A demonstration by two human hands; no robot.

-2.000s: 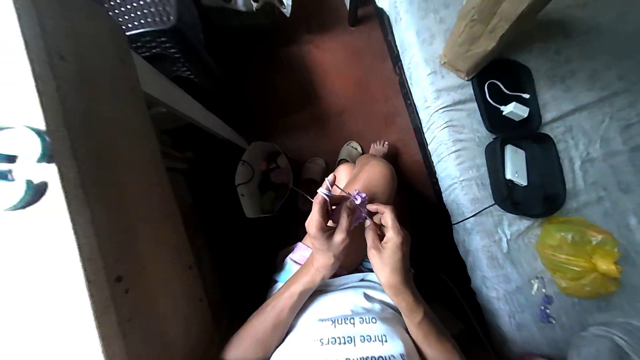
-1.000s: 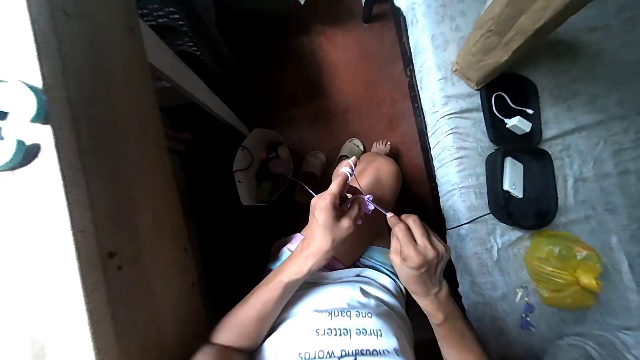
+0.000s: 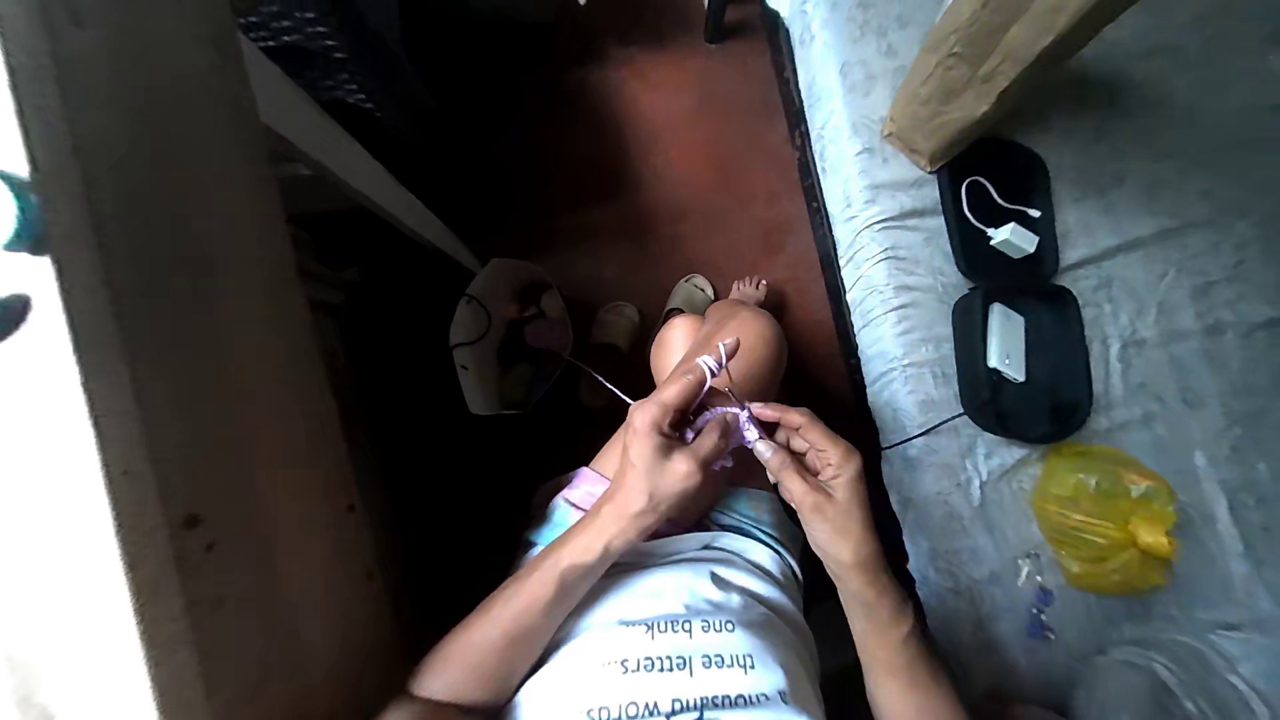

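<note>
My left hand (image 3: 672, 440) grips a small piece of purple crochet work (image 3: 738, 425), with light yarn wound around its raised index finger. Close against the work at its right, my right hand (image 3: 808, 455) holds a thin crochet hook (image 3: 735, 398), whose tip end shows above the stitches. A strand of yarn (image 3: 600, 380) runs from my left hand down to a pale container (image 3: 510, 340) on the left, where a dim pinkish ball can be made out. My fingers hide part of the work and most of the hook.
On the grey-covered bed (image 3: 1150, 330) at the right lie an open black case (image 3: 1070, 365) with a white device and a charger, a yellow plastic bag (image 3: 1105, 520), keys (image 3: 1040, 610) and a brown paper-wrapped object (image 3: 980, 80). Slippers (image 3: 690, 297) rest on the red floor.
My right hand has come back in beside the crochet work; one second ago it was drawn away to the lower right with the hook. My left hand keeps hold of the work.
</note>
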